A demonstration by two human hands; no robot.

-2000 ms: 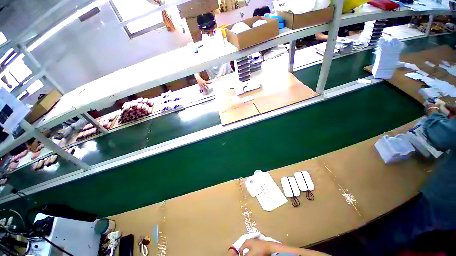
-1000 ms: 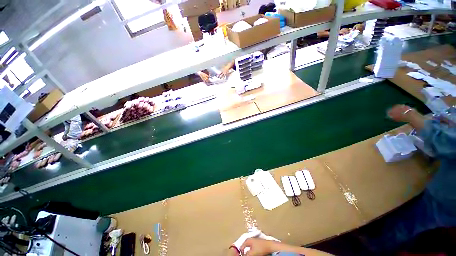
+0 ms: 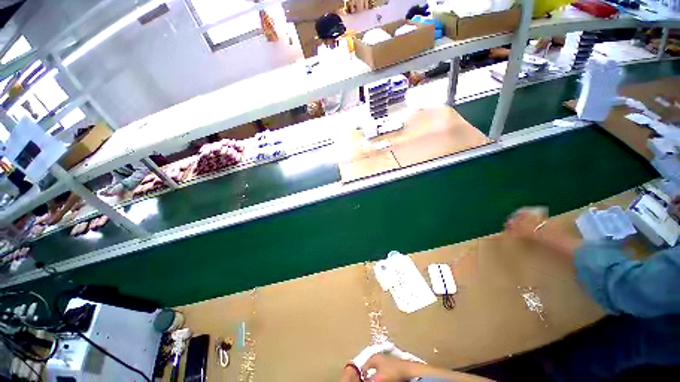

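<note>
My left hand [image 3: 365, 358], in what looks like a white glove with a red band at the wrist, is at the bottom edge, partly cut off. My bare right hand [image 3: 388, 368] lies against it, its forearm coming from the right. White material shows around the fingers; glove and any held part blend, so the grip is unclear. Beyond my hands, one white unit [image 3: 442, 279] with a black cord lies on the brown bench [image 3: 313, 328]. Left of it lies a pale dotted sheet [image 3: 408, 283], with a small clear round container [image 3: 393, 256] at its top.
Small pale bits [image 3: 379, 328] lie in strips on the bench. A green belt [image 3: 298, 231] runs behind it. At left are a white machine [image 3: 112, 339], a black phone [image 3: 197, 357] and a pale cable loop [image 3: 223, 354]. Another person's arm [image 3: 559, 242] reaches in from the right, near clear trays [image 3: 605, 222].
The view has shifted slightly. The right one of the two white units beside the sheet is gone. The other person's arm has moved left over the bench edge and belt. My hands stay close together.
</note>
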